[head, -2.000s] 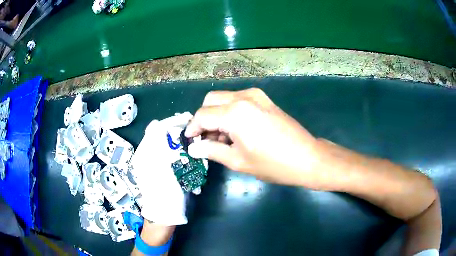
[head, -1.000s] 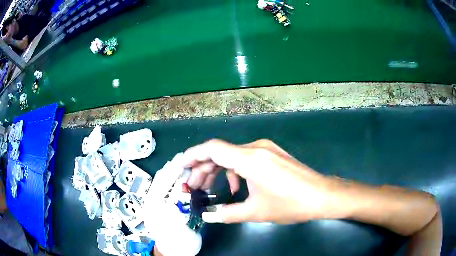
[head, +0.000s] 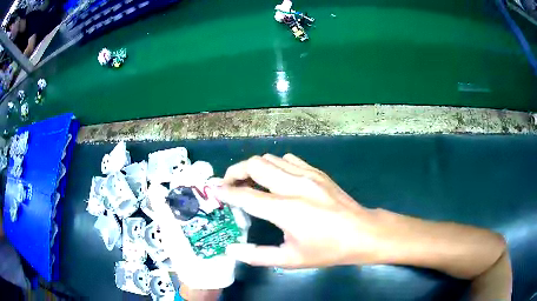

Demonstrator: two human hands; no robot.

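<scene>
A green circuit board (head: 213,234) lies in the palm of my gloved left hand (head: 203,271). A round black socket core (head: 183,203) lies beside it at the upper left, with thin red and dark wires (head: 203,193) between them. My left hand holds this assembly from below. My bare right hand (head: 306,217) is over the board's right side, its fingers at the wires and its thumb at the board's lower right edge. Whether its fingertips grip anything is hard to tell. White socket housings (head: 121,197) are heaped left of my left hand.
A worn ledge (head: 330,120) runs across behind the bench. Beyond it, the green conveyor (head: 377,64) carries wired board assemblies (head: 293,22). A blue corrugated sheet (head: 36,200) with white parts stands at the left. A person (head: 22,32) sits at the far upper left.
The black core now lies face up beside the board in my left hand, where my right fingers were around it. The board shows flat. My right fingers have moved to the wires.
</scene>
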